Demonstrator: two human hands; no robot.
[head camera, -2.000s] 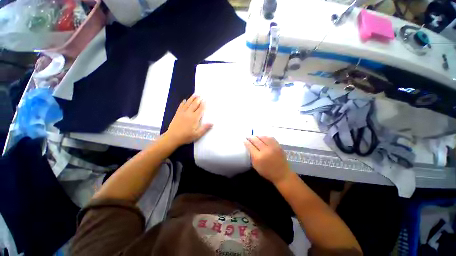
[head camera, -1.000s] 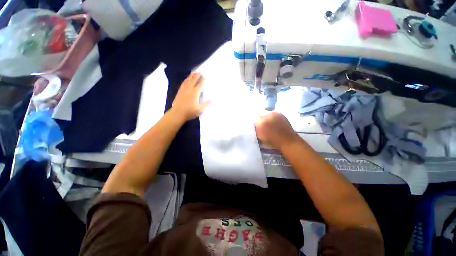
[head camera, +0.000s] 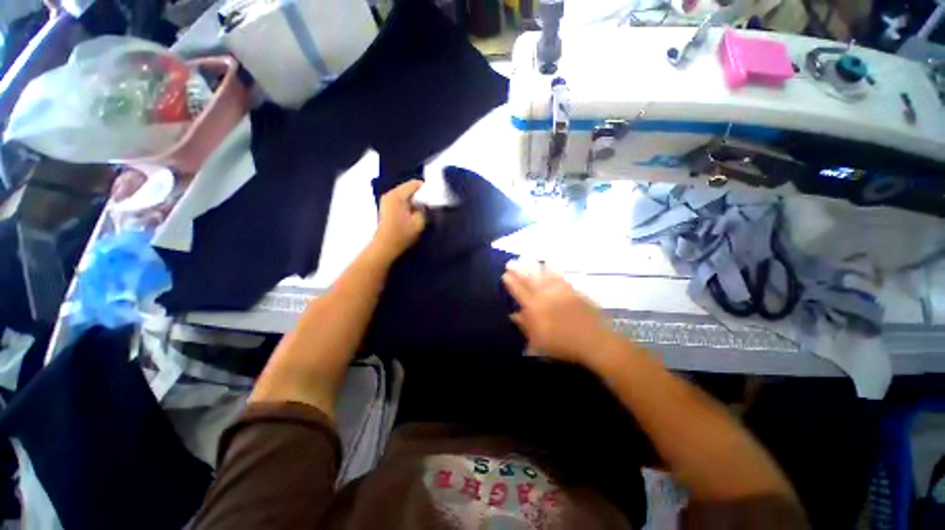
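A dark fabric panel lies left of the needle area and hangs over the table's front edge. My left hand is closed on the panel's raised upper left part. My right hand, slightly blurred, is at the panel's right edge; its grip is unclear. The presser foot area of the white sewing machine is under bright glare, up and right of the panel. A small white patch shows beside my left fingers; whether it is cloth or tabletop is unclear.
More dark panels lie at left. A pink basket, blue crumpled material and a white bundle sit further left. Grey strips with black loops lie right of the needle. A blue crate is at lower right.
The white piece that lay under my hands no longer shows there; dark fabric is in its place. My left hand has closed on it. My right hand has moved down, towards the table's front edge.
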